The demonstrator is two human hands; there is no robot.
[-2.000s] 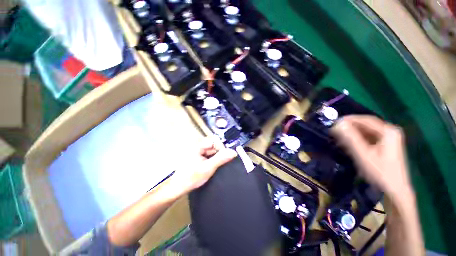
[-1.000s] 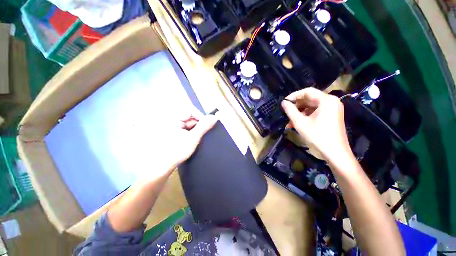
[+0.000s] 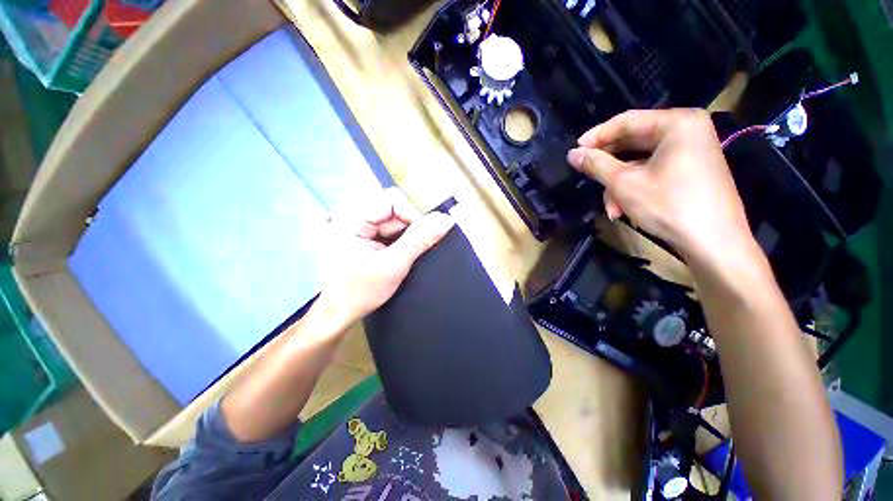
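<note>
My left hand (image 3: 377, 259) pinches the top edge of a floppy matte black sheet (image 3: 460, 328), which hangs over the bench edge above my lap. A white strip runs along the sheet's right edge. My right hand (image 3: 666, 176) is over a black housing (image 3: 548, 181), thumb and forefinger together just right of its round hole. Whether a small piece is between these fingertips cannot be told. In the housing, a white toothed gear (image 3: 500, 61) sits above the round hole, with thin wires beside it.
A large cardboard carton (image 3: 88, 157) with pale blue inside stands at the left. More black housings (image 3: 607, 294) with gears and wires lie on the cardboard-covered bench (image 3: 587, 391), right and below. A green crate (image 3: 49, 49) is at the upper left, a blue box (image 3: 857, 450) at the lower right.
The view has moved closer to the housing. My right hand has come from the right-hand housings to this one, and the dark bit at its fingertips no longer shows. My left hand still holds the sheet.
</note>
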